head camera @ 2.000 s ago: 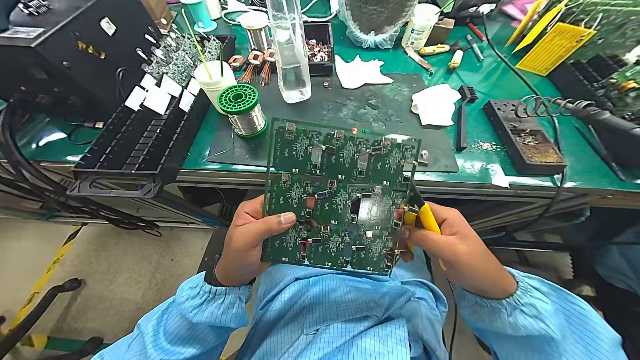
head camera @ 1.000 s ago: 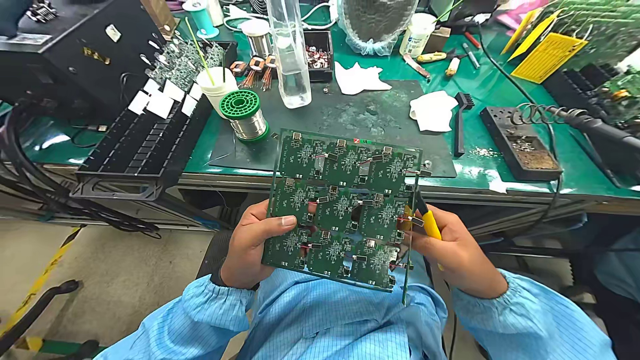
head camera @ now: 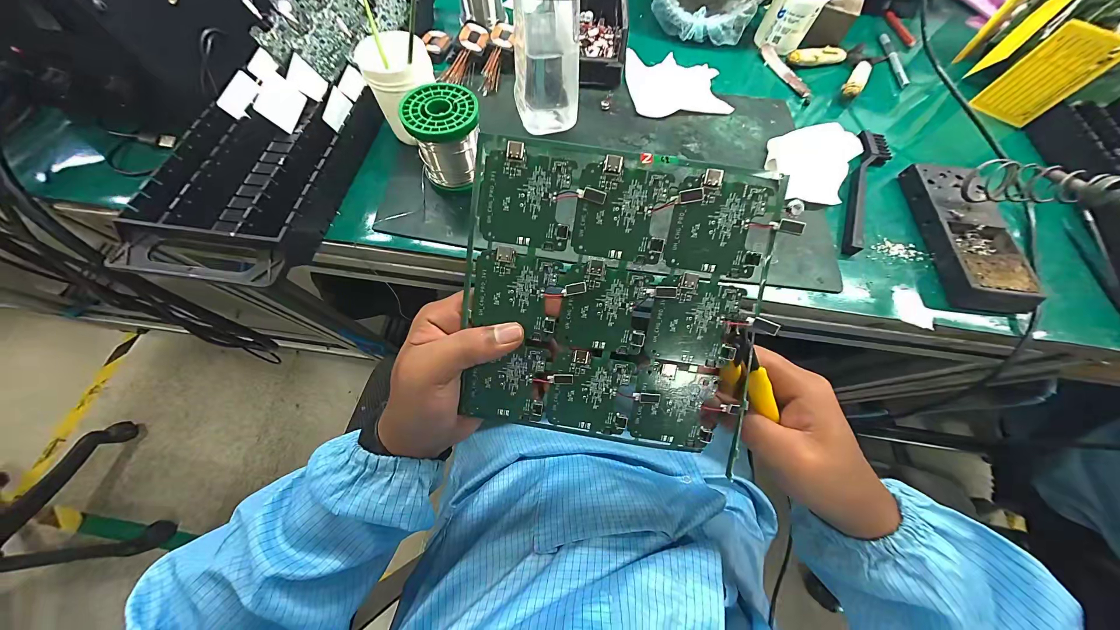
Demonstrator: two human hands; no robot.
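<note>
A green panel of several joined circuit boards (head camera: 612, 324) is held up over my lap, below the table edge. Small metal parts hang on thin red wires across the panel's gaps. My left hand (head camera: 437, 376) grips its left edge, thumb on the front face. At the right edge, my right hand (head camera: 801, 429) holds a yellow-handled tool (head camera: 761, 394), its working end hidden behind the panel. A narrow strip of board (head camera: 759, 280) runs along that edge, standing partly apart at the bottom. Behind the panel stands a solder wire spool (head camera: 442, 140) with a green flange.
A black slotted rack (head camera: 236, 192) is at the left, beside a white cup (head camera: 394, 79) and a clear bottle (head camera: 547, 70). To the right lie white wipes (head camera: 814, 162), a black brush (head camera: 862, 192) and a soldering iron stand (head camera: 971, 236) with a coil holder.
The panel has tilted in my hands; glare seen on its lower right two seconds ago is largely gone. Its right edge strip shows more apart from the face than then.
</note>
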